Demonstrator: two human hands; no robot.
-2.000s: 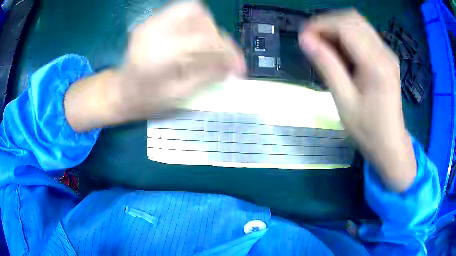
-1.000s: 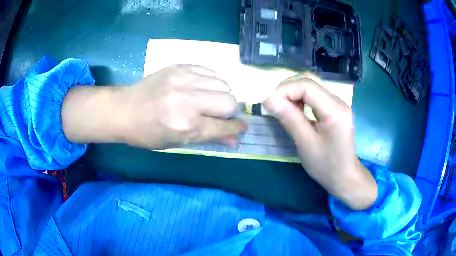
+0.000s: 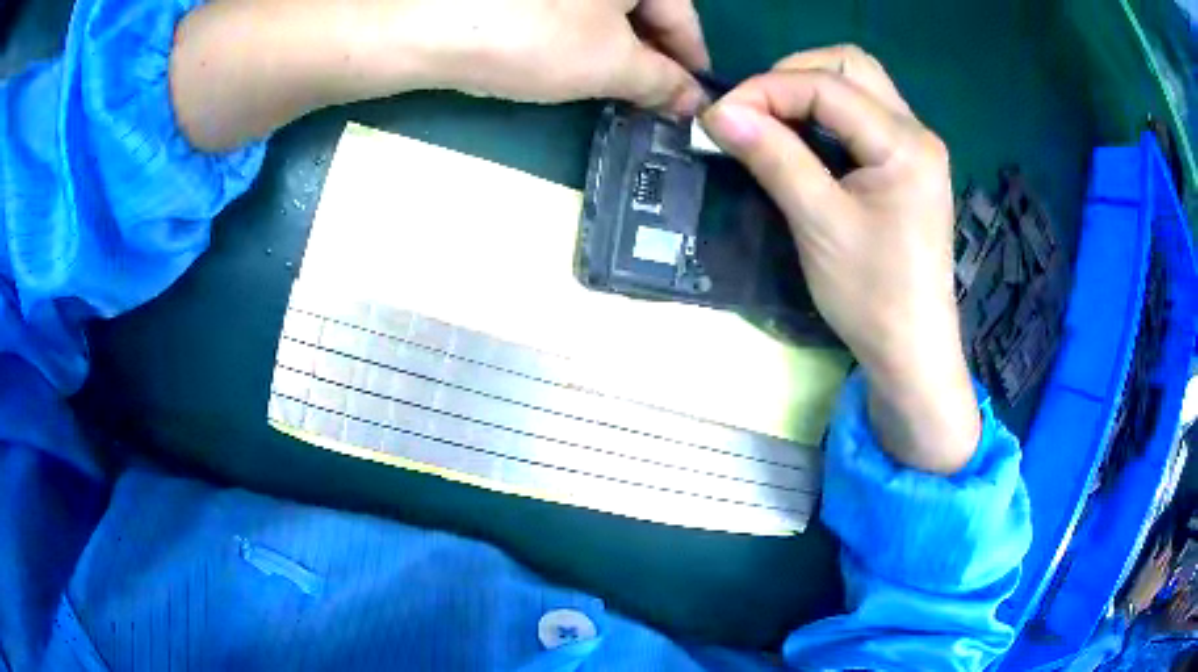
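Observation:
A black device housing (image 3: 618, 243) lies on the upper part of a white sheet (image 3: 421, 236), its right side hidden by my right hand. A slotted contact block (image 3: 649, 187) and a pale pad (image 3: 657, 246) show on it. My left hand (image 3: 578, 53) is at the housing's far edge, fingertips together near the top pale pad. My right hand (image 3: 854, 171) pinches at that pad (image 3: 706, 139) with thumb and forefinger. Whether the pad is held or only pressed, and whether my left fingers hold anything, cannot be told. Dark lines run along the sheet's near edge.
A jumbled pile of loose black panels (image 3: 1005, 282) lies to the right of my right hand. A blue parts bin (image 3: 1071, 407) with dark parts stands at the right edge. The green bench top (image 3: 526, 578) shows around the sheet. My blue sleeves reach in from both sides.
Both hands have moved from the sheet's dark lines up to the housing. The view has shifted and turned, so the sheet now lies tilted and its lined part is uncovered.

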